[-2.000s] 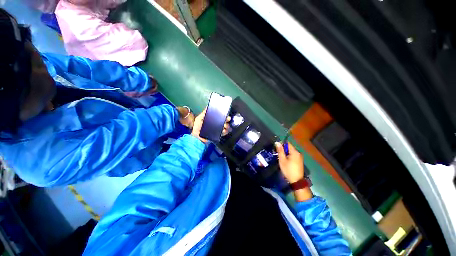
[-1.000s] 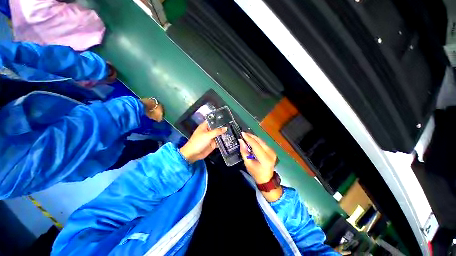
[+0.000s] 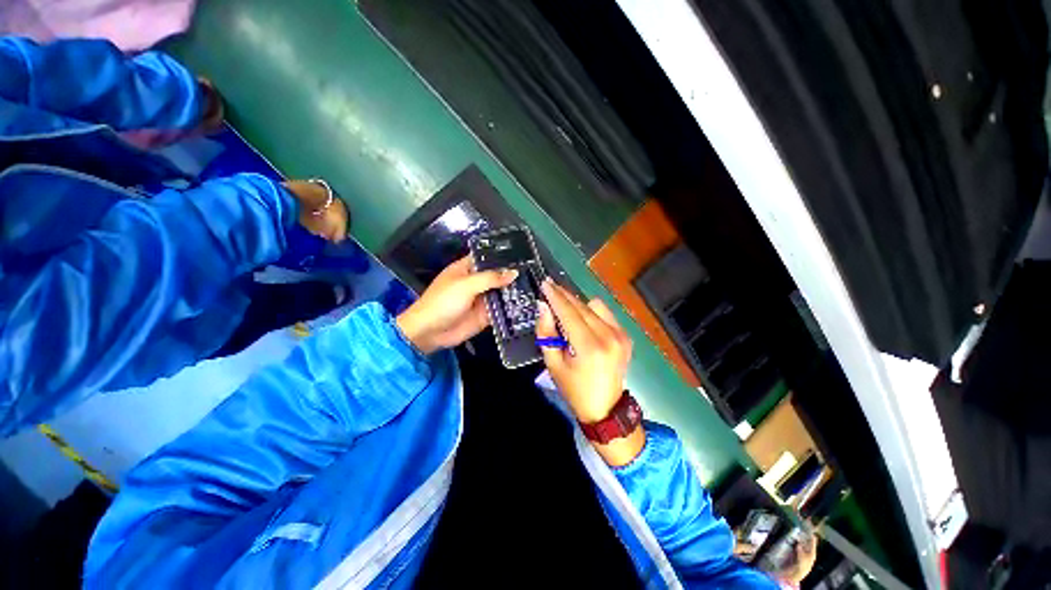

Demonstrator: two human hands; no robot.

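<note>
An open phone (image 3: 515, 302) shows its grey-black inner side with silver and printed detail, above a black foam tray (image 3: 406, 236) on the green bench. My left hand (image 3: 452, 307) holds the phone by its left side, thumb on top. My right hand (image 3: 590, 355) is at its right edge, fingers pinched around a slim dark tool, perhaps tweezers (image 3: 559, 314); something blue also shows in these fingers. Whether the tip touches the phone is unclear. A glossy phone (image 3: 459, 219) lies in the tray, partly covered.
A person's blue sleeve and hand (image 3: 325, 214) are close on the left at the green bench (image 3: 334, 136). Black trays (image 3: 542, 87) lie beyond, near an orange panel (image 3: 632, 244). A white-edged shelf (image 3: 749, 173) crosses the right. Another hand (image 3: 795, 558) shows lower right.
Two seconds ago my left hand held a phone screen-up and my right was over the tray; since one second ago the phone has been back-up with both hands at it. The view has shifted slightly.
</note>
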